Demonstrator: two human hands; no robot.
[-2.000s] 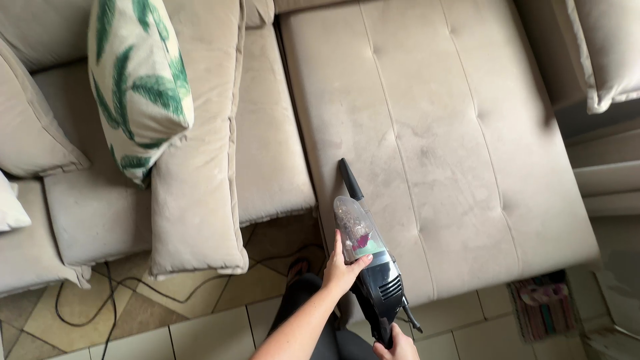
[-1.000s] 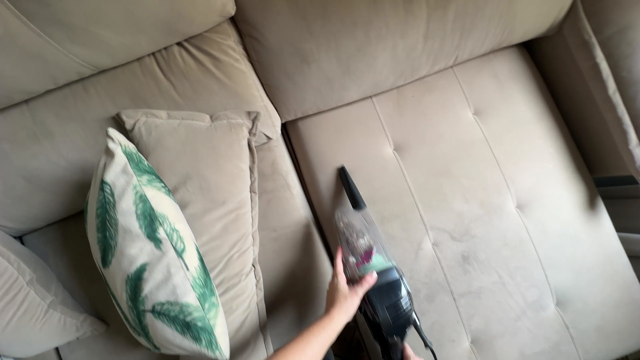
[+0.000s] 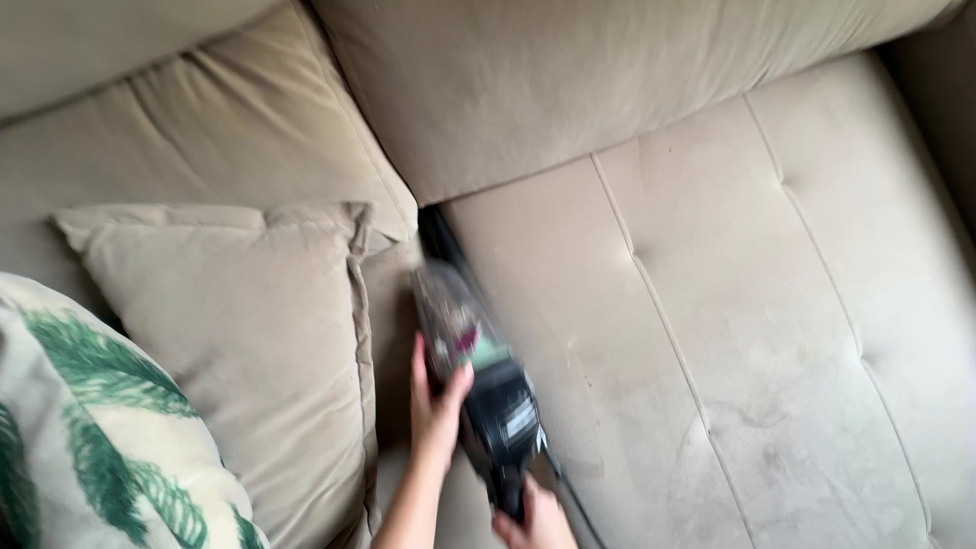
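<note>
A black handheld vacuum cleaner (image 3: 499,404) with a clear dust bin (image 3: 457,316) lies tilted along the gap between two sofa seats. Its black crevice nozzle (image 3: 440,235) reaches the corner where the seats and the backrest meet; the tip is partly hidden there. My left hand (image 3: 438,404) supports the vacuum from its left side, just behind the bin. My right hand (image 3: 537,518) is closed around the rear handle at the bottom of the view. Grey and purple matter shows inside the bin. The picture is blurred around the vacuum.
The tufted beige seat cushion (image 3: 579,305) spreads to the right, with stained patches. A beige backrest (image 3: 534,91) runs behind it. On the left seat lie a beige cushion (image 3: 252,320) and a white cushion with green leaves (image 3: 114,427). The power cord (image 3: 583,507) trails from the vacuum's rear.
The vacuum, held in both hands, has moved forward along the seat edge; its nozzle now reaches the back corner by the backrest. The view has shifted forward and closer.
</note>
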